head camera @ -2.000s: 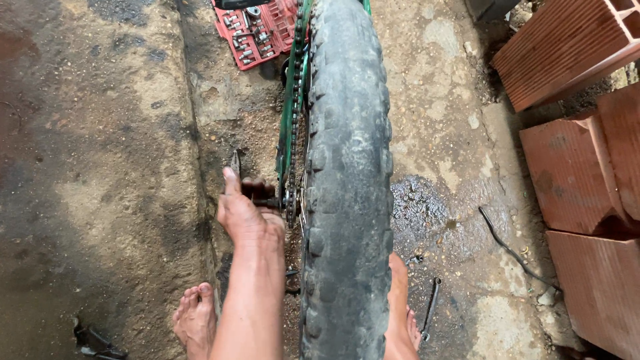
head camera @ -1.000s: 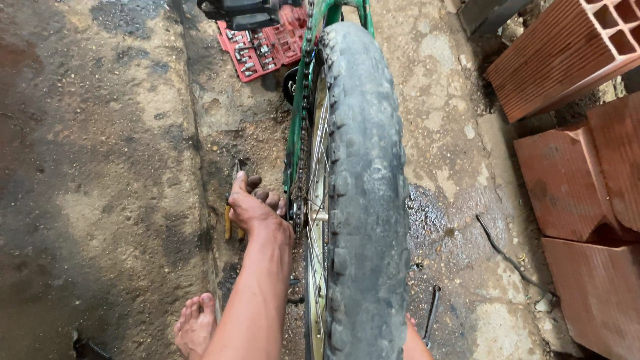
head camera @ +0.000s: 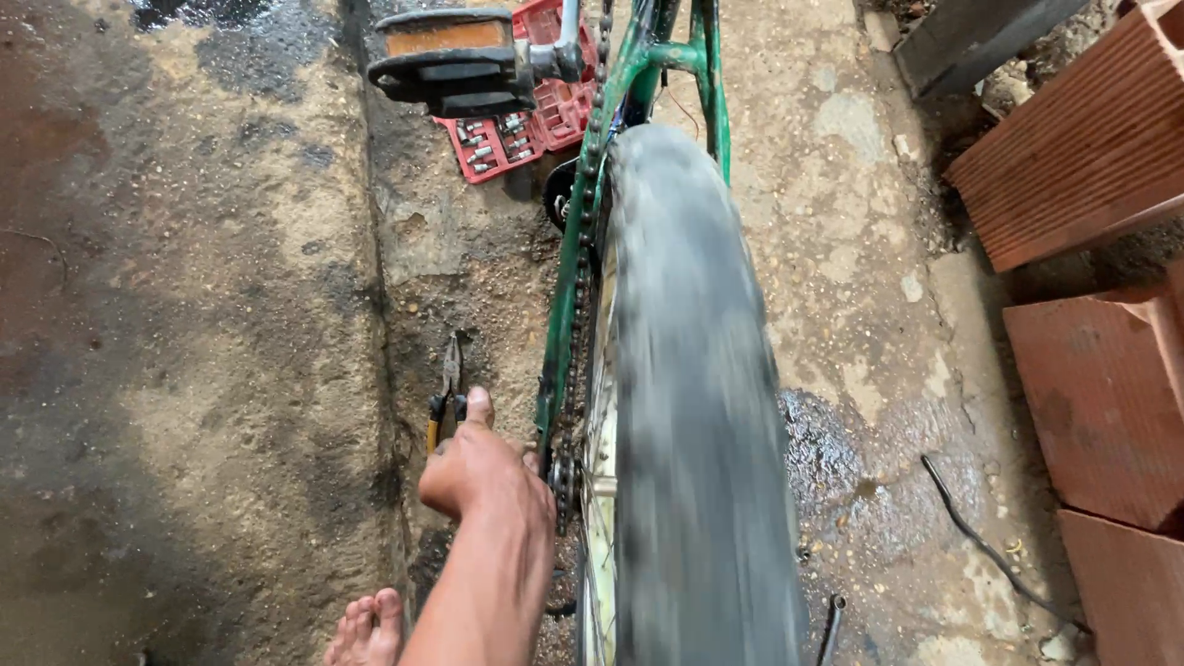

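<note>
A bicycle's rear tyre [head camera: 698,398] runs down the middle, its tread blurred. Left of it, the chain [head camera: 581,268] follows the green frame [head camera: 560,324] down to the rear sprocket [head camera: 562,486]. My left hand [head camera: 490,472] is at the hub end beside the sprocket, thumb pointing up; its fingers are mostly hidden, so what they grip cannot be made out. Pliers [head camera: 450,388] with yellow and black handles lie on the ground just beyond that hand. My right hand is not in view.
A pedal [head camera: 453,60] juts out at the upper left, above an open red socket set [head camera: 495,143]. Hollow clay bricks [head camera: 1091,407] line the right side. A dark rod [head camera: 980,536] and a wrench [head camera: 832,629] lie on the wet concrete. My bare foot [head camera: 368,629] is at the lower left.
The tyre's tread, clearer in the earlier frames, is now streaked as the wheel spins. The pedal has come into view at the top. The skin showing right of the tyre is out of view.
</note>
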